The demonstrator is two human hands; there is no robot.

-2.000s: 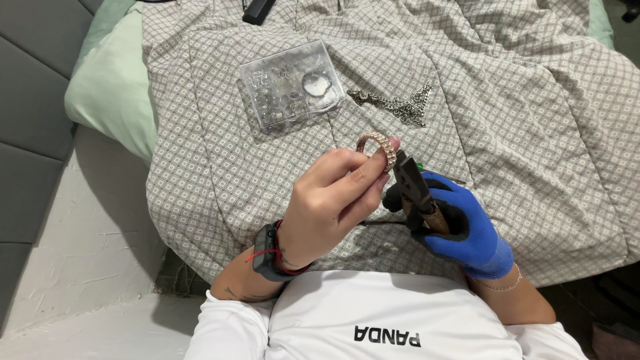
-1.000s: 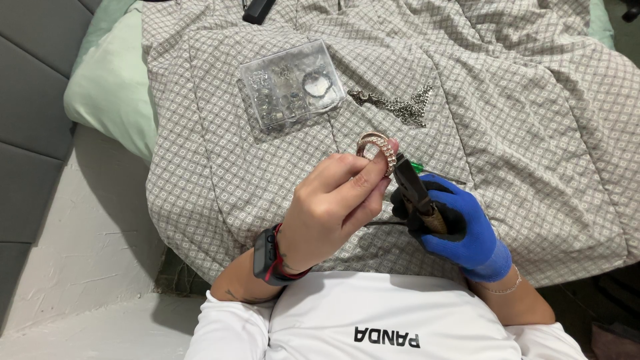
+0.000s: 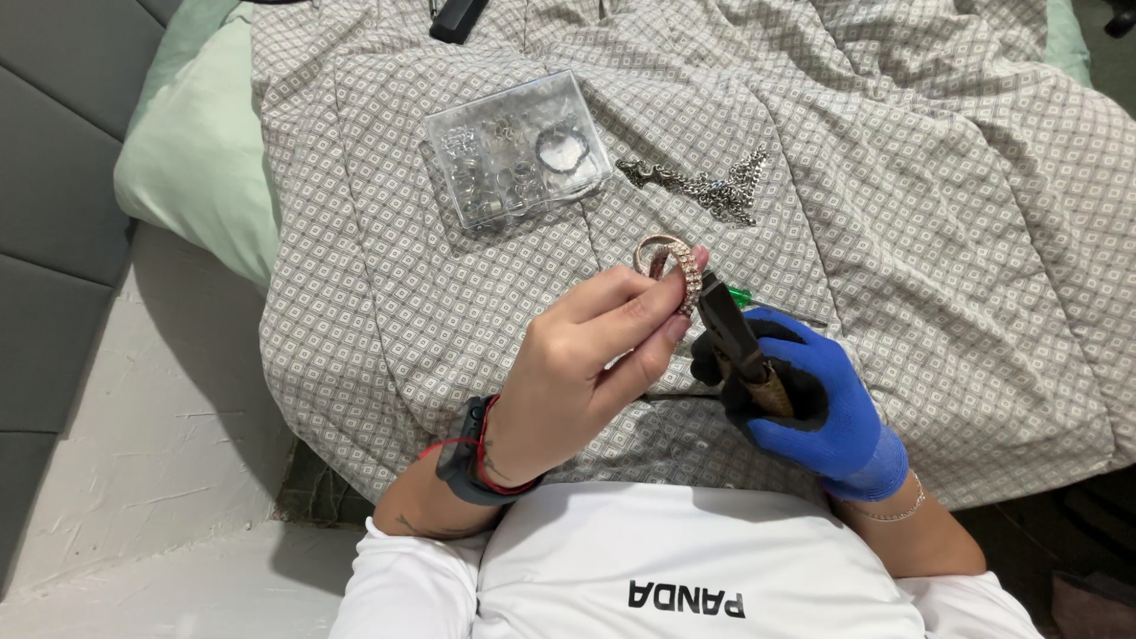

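Between its thumb and fingers my bare left hand point(image 3: 603, 364) holds a rose-gold-coloured bracelet point(image 3: 689, 271) set with small clear stones. My right hand point(image 3: 816, 390), in a blue and black work glove, grips a pair of pliers point(image 3: 731, 328) with dark jaws. The jaw tips point up-left and meet or nearly meet the bracelet's right side; whether they clasp it I cannot tell. Beyond the glove lies a screwdriver-like tool with a green handle point(image 3: 738, 295), partly hidden by the glove and pliers.
A clear plastic compartment box point(image 3: 581, 106) with small metal findings lies on the patterned bedspread point(image 3: 932, 293). Right of it is a heap of metal chain point(image 3: 723, 191). A black object point(image 3: 457, 19) lies at the top edge, and a pale green pillow point(image 3: 191, 169) at the left.
The left hand has turned slightly, and the bracelet shows a wider opening than two seconds ago. More of the green-handled tool shows beside the pliers. Both hands keep their hold.
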